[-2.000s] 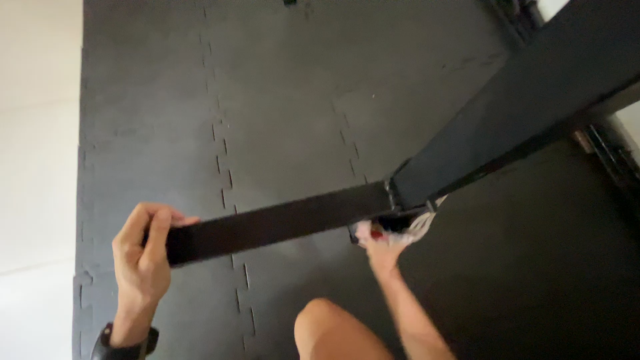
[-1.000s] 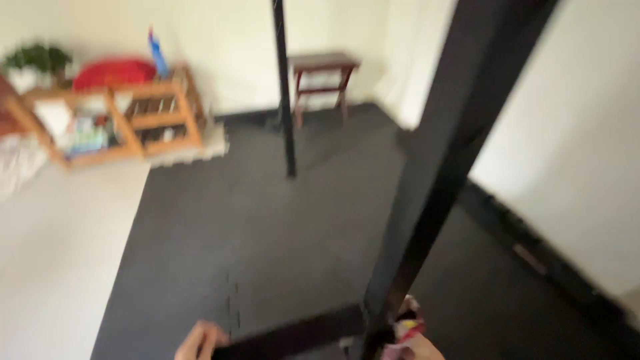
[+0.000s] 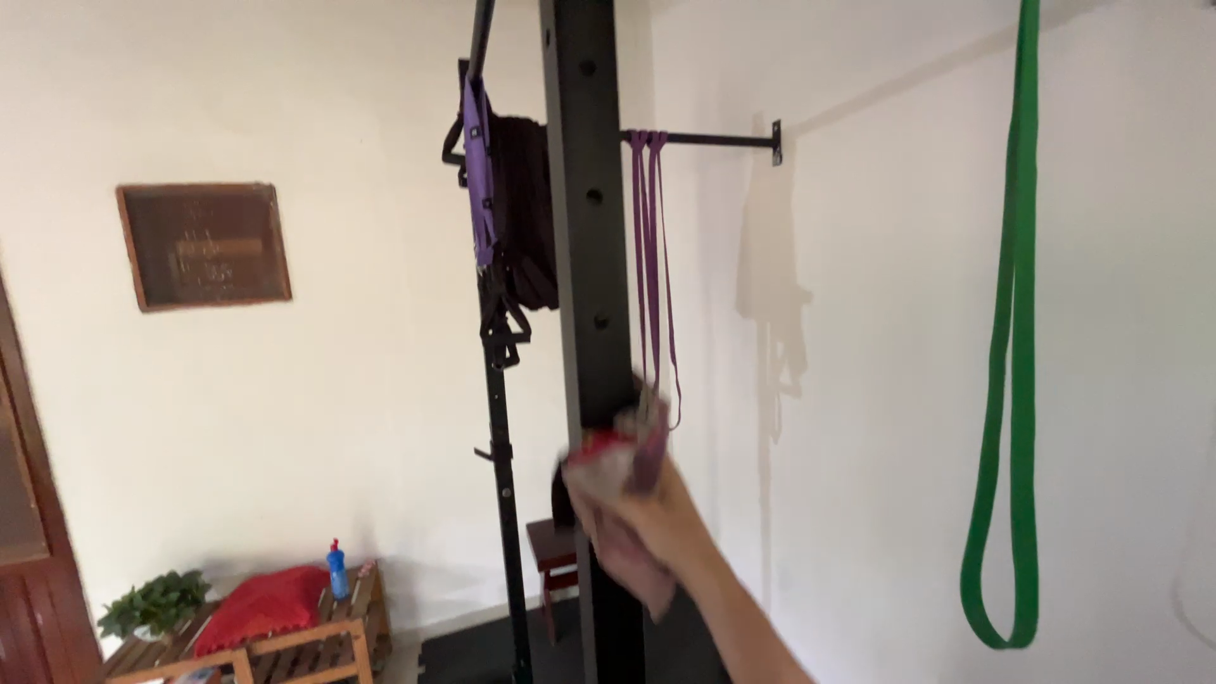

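Observation:
My right hand [image 3: 646,522] is closed around a crumpled cloth [image 3: 617,465], white with red and purple parts, and presses it against the black metal upright [image 3: 597,237] of a rack. The cloth is blurred and wraps the lower middle part of the upright, which has a row of holes. Purple resistance bands [image 3: 649,247] hang from a black bar [image 3: 722,140] just behind the upright. My left hand is out of the picture.
A green resistance band [image 3: 1021,380] hangs at the right. A second black post [image 3: 503,494] holds straps and dark fabric. Low at the left, a wooden slatted rack [image 3: 313,636] bears a red cushion [image 3: 266,603], a plant [image 3: 157,603] and a blue bottle [image 3: 337,572]. A stool [image 3: 551,546] stands behind.
The view has swung up from the floor mats to the wall. My right hand with the cloth has moved from the foot of the upright to higher up. My left hand has left the picture.

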